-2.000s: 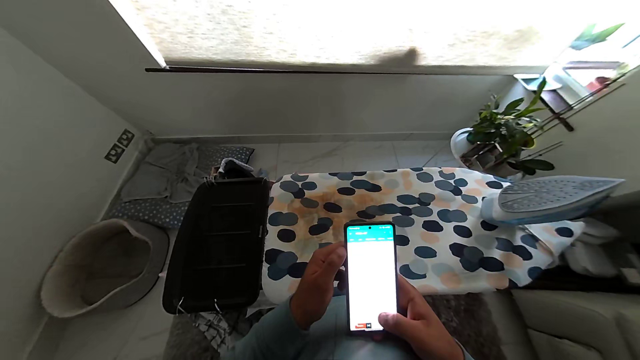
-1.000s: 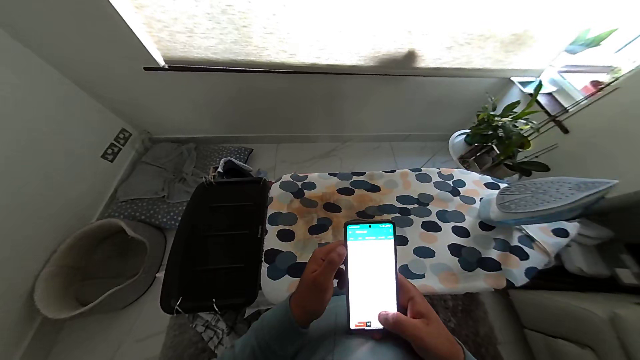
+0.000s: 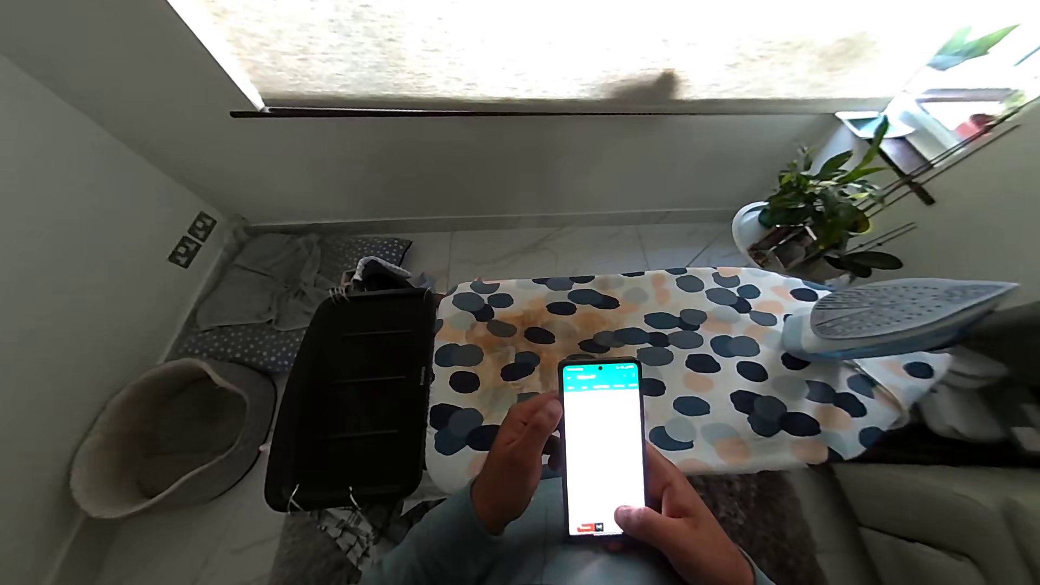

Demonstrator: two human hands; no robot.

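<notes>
A smartphone (image 3: 603, 455) with a bright, mostly white screen and a teal bar stands upright in the view, low in the middle. My left hand (image 3: 517, 459) holds its left edge, thumb along the side. My right hand (image 3: 691, 520) grips the lower right, its thumb on the bottom of the screen. Behind the phone lies an ironing board (image 3: 731, 398) with a spotted cover, brown-stained on its left part. A steam iron (image 3: 894, 317) rests at the board's right end, its soleplate showing. The fingers behind the phone are mostly hidden.
A black plastic tray or lid (image 3: 357, 398) is left of the board. Further left are a round pet bed (image 3: 179, 439) and a grey garment (image 3: 268, 280) on a dotted cushion. A potted plant (image 3: 821, 203) stands at the back right, a light sofa (image 3: 934, 520) at the lower right.
</notes>
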